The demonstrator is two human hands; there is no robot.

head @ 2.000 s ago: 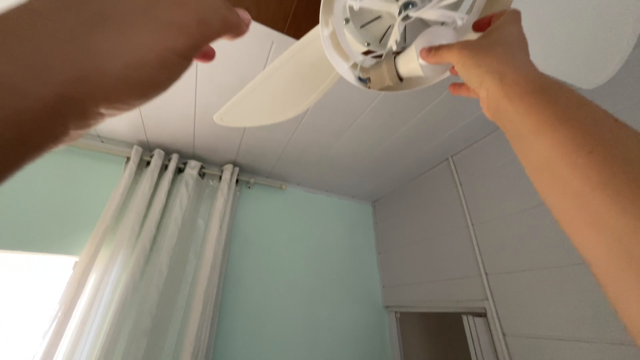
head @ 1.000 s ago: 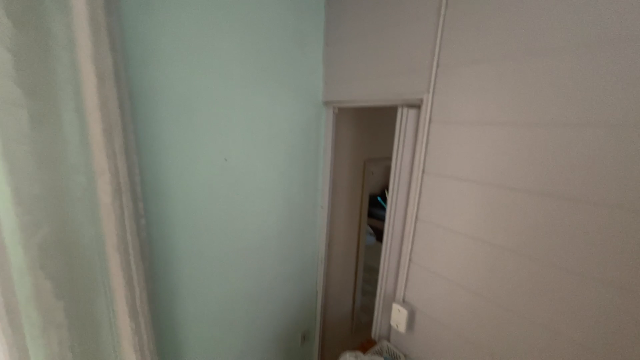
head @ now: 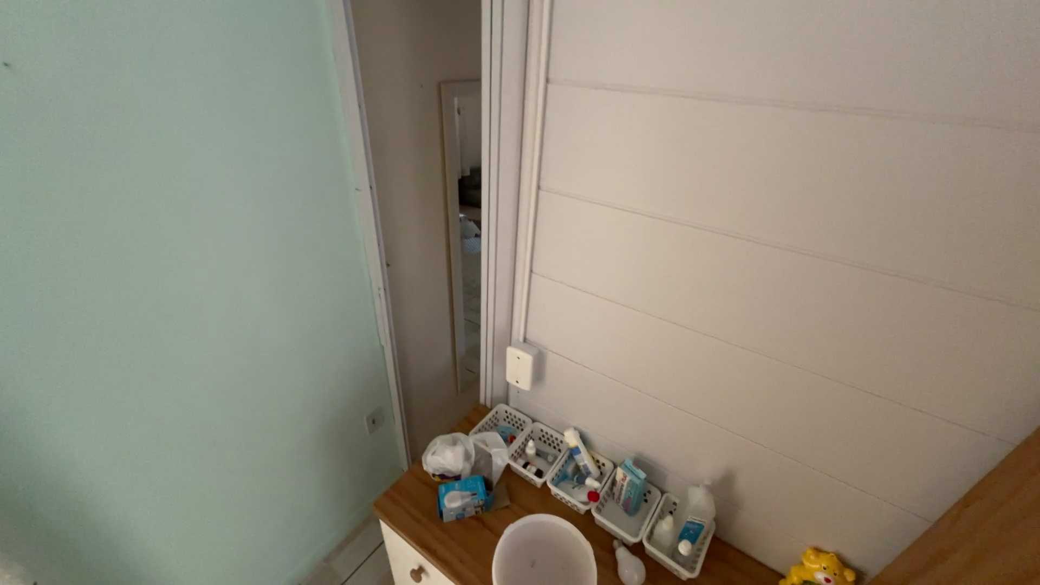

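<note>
Neither of my hands shows in the present head view. Below me is a dresser with a wooden top. On it lie a blue light bulb box at the left, a white round bowl or cover at the front, and a white light bulb to the right of that. Behind them, small white plastic baskets stand in a row along the wall. They hold bottles, a tube and a small box.
A plastic bag lies behind the bulb box. A yellow bear figure is at the lower right, near a wooden surface. A narrow doorway opens beside the green wall; a switch box is on the paneled wall.
The view has swung down from the ceiling fan to the dresser. Two seconds ago both hands were raised, the right one at the fan's central housing; both are now out of view.
</note>
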